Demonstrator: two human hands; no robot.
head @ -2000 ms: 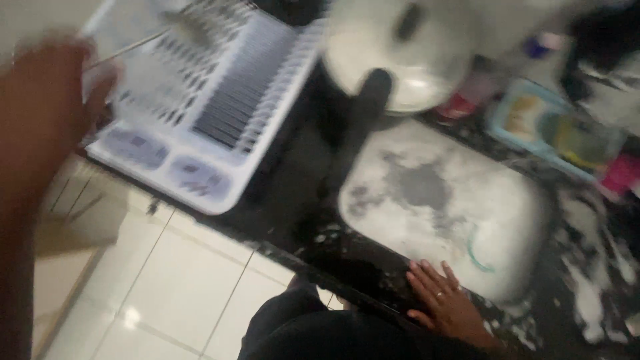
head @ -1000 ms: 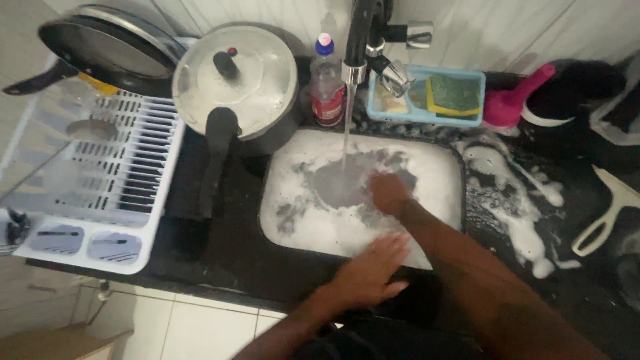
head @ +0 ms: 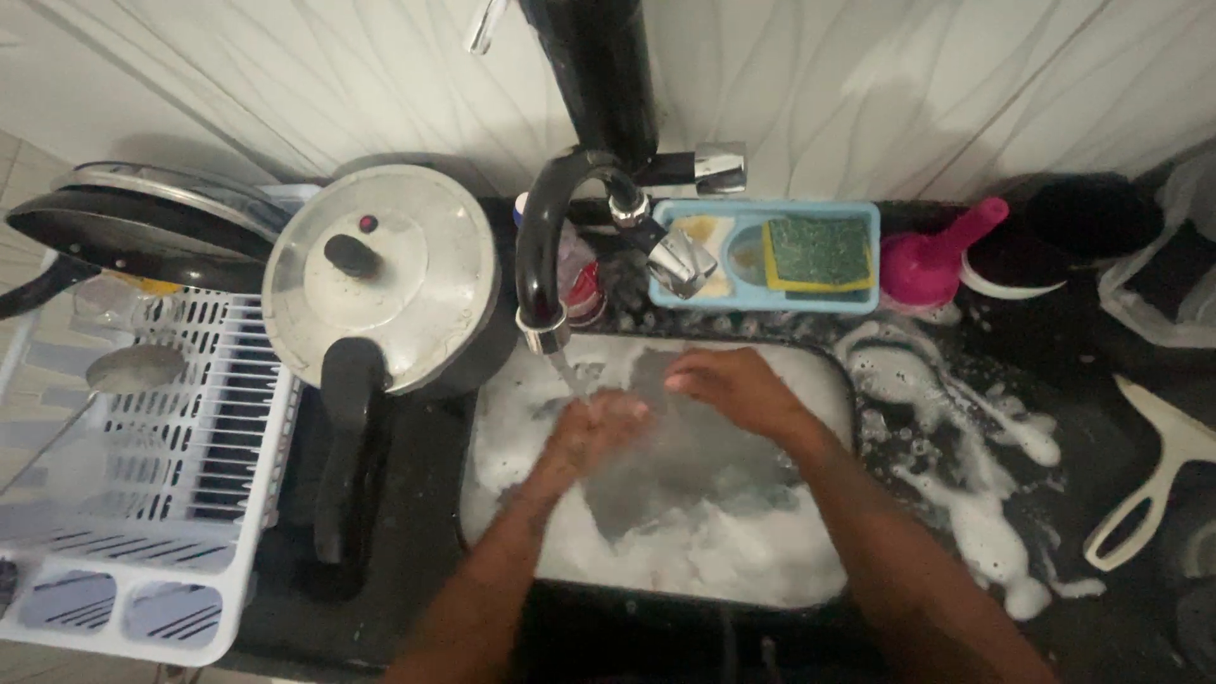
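Soapy water with white suds fills the sink basin (head: pixel 703 560), which is set in a black countertop. Water runs from the black faucet (head: pixel 543 323) onto my left hand (head: pixel 598 427), which is blurred above the water on the basin's left side. My right hand (head: pixel 727 385) is just right of it, over the greyish water, fingers curled, with no object visible in it. The two hands are close but apart. What lies under the suds is hidden.
A white dish rack (head: pixel 252 532) with pans (head: pixel 142 237) and a ladle (head: pixel 136 369) stands left. Beside it sits a pressure cooker (head: pixel 418 275). Behind the basin are a blue tray (head: pixel 665 296) with a sponge (head: pixel 819 252) and a pink funnel-like item (head: pixel 921 266). A pale squeegee-like tool (head: pixel 1154 484) lies right.
My left hand has moved from the basin's front edge to under the running water. My right hand has come up out of the suds. The view has come closer to the sink.
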